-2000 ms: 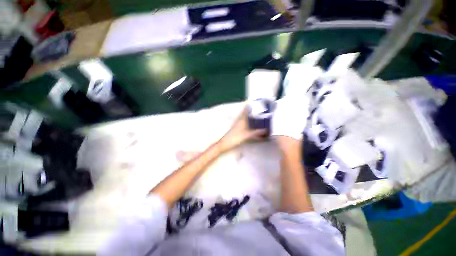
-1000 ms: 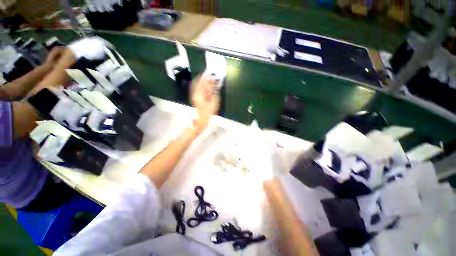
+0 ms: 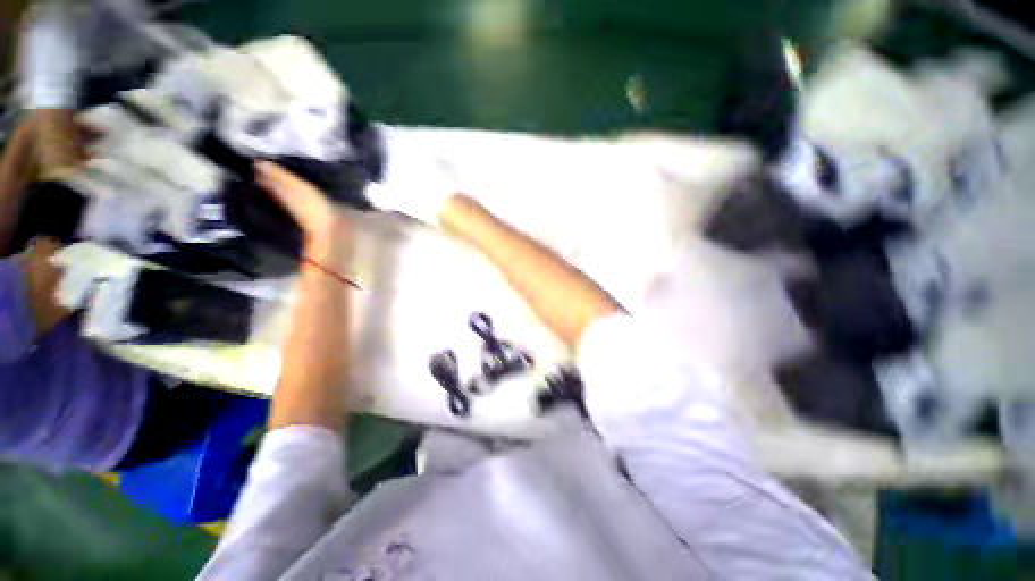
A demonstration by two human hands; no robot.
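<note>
My left hand (image 3: 297,204), bare with a red wrist cord, reaches to the black sides of open boxes (image 3: 244,210) grouped at the left of the bench. My right hand (image 3: 409,187), in a white glove, is blurred at the right side of this group, close to a black box face (image 3: 329,176). Whether either hand grips a box is too blurred to tell. The boxes have white flaps standing up. Several bundled black cables (image 3: 454,380) lie on the white bench (image 3: 556,182) near my body.
More open boxes (image 3: 851,284) with white flaps stand or lie at the right. The green belt (image 3: 511,68) runs beyond the bench. At the left, another person's arm (image 3: 51,142) and purple sleeve (image 3: 11,306) are close to the boxes. A blue stool (image 3: 193,465) is below.
My left hand has moved from a white-flapped box at the belt to the left box group. My right hand has moved left to that group. The view has tilted down.
</note>
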